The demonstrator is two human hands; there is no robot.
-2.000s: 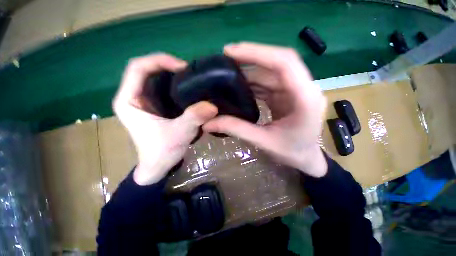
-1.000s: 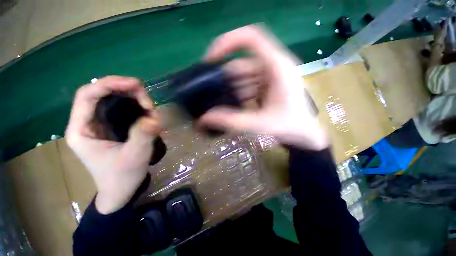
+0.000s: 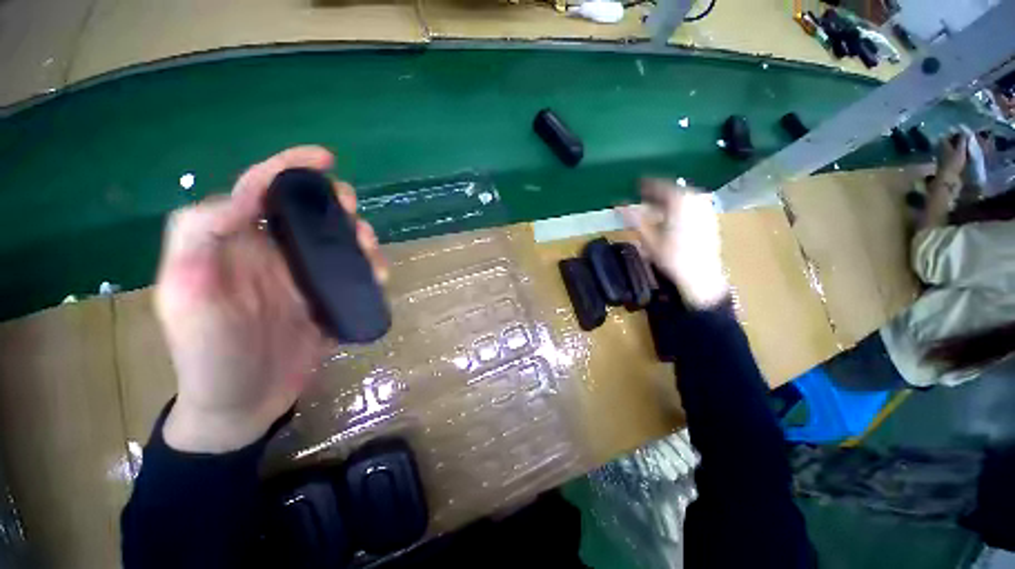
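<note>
My left hand [image 3: 250, 300], at left over the clear tray, holds a black plastic housing [image 3: 328, 256] upright and slightly tilted, its narrow long side facing me. My right hand [image 3: 681, 239] is blurred, beyond the tray's right side at the back of the cardboard; no part shows in it and its fingers look apart. Several loose black housings [image 3: 607, 272] lie side by side on the cardboard just left of and below it, partly hidden by my sleeve. Two housings [image 3: 385, 495] sit in the near left of the clear tray [image 3: 490, 428], raised ovals up.
The green belt [image 3: 445, 106] runs beyond the cardboard-covered bench [image 3: 768, 278] and carries several black housings [image 3: 558, 137]. A clear plastic piece [image 3: 429, 203] lies at the belt's near edge. A grey metal bar [image 3: 857, 117] crosses at right, near another person [image 3: 957, 278] and a blue stool [image 3: 837, 406].
My hands have moved apart. My right hand has moved right and no longer shows the housing it held. My left hand has turned its housing upright. More loose housings show on the cardboard than two seconds ago.
</note>
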